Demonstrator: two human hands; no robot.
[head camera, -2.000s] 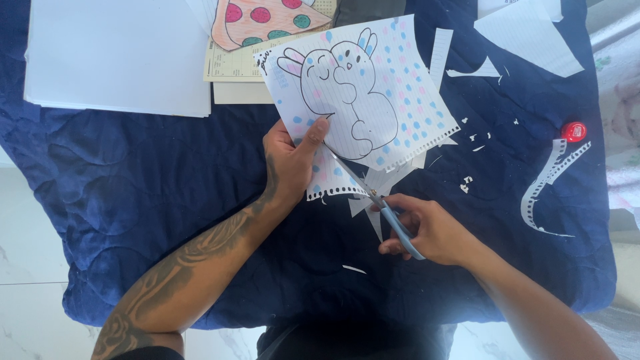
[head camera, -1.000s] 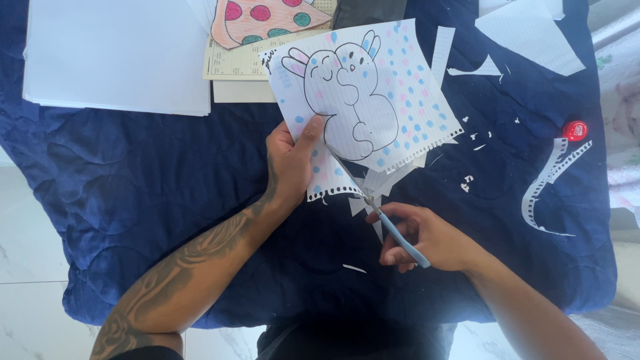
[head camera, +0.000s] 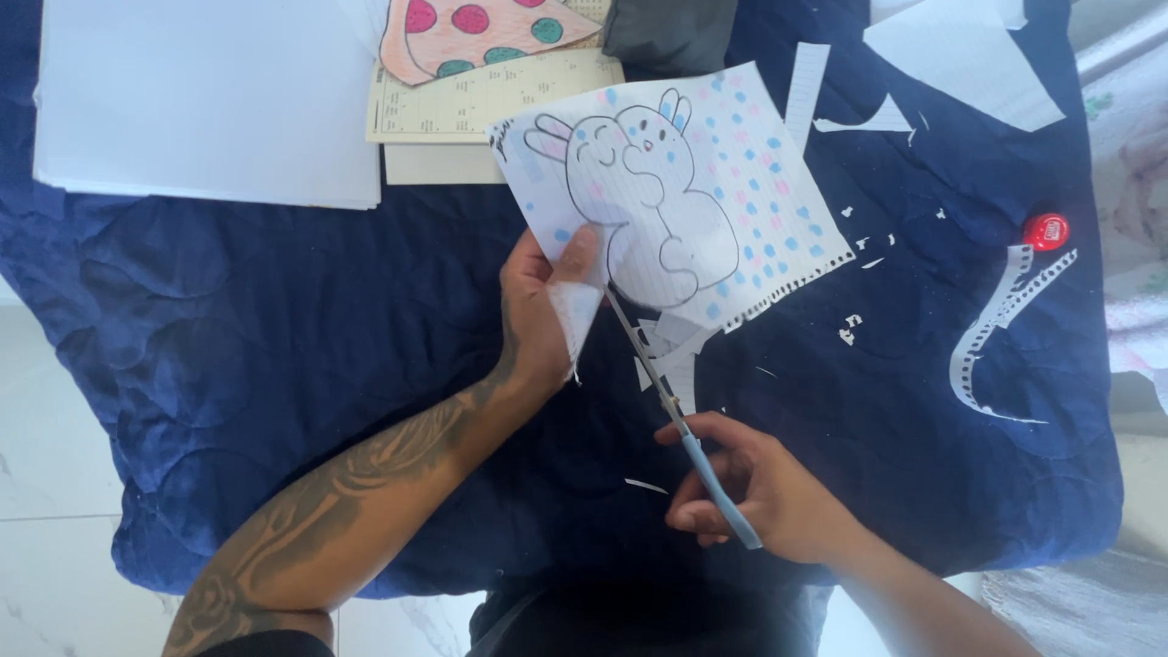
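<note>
My left hand (head camera: 547, 306) grips the lower left edge of a spotted sheet of notebook paper (head camera: 766, 196), its thumb on top. Two hugging rabbit-like figures are outlined on the sheet, and its lower edge is torn with punched holes. A lower left flap of the paper hangs folded over beside my palm. My right hand (head camera: 744, 484) holds scissors with pale blue handles (head camera: 716, 488). Their blades point up and left, the tips at the paper's edge just under the drawn outline. Paper offcuts (head camera: 680, 338) lie beneath the sheet and the blades.
On the dark blue quilted cloth (head camera: 274, 365) lie a stack of white paper (head camera: 210, 100), a coloured pizza-slice drawing (head camera: 484, 36) on a printed cream sheet (head camera: 429, 105), a dark pouch (head camera: 671, 32), a red round cap (head camera: 1046, 232), perforated strips (head camera: 972, 347) and larger paper scraps (head camera: 958, 59).
The scissors have cut further along the lower left of the sheet. The punched flap that lay flat there is now bent over by my left hand.
</note>
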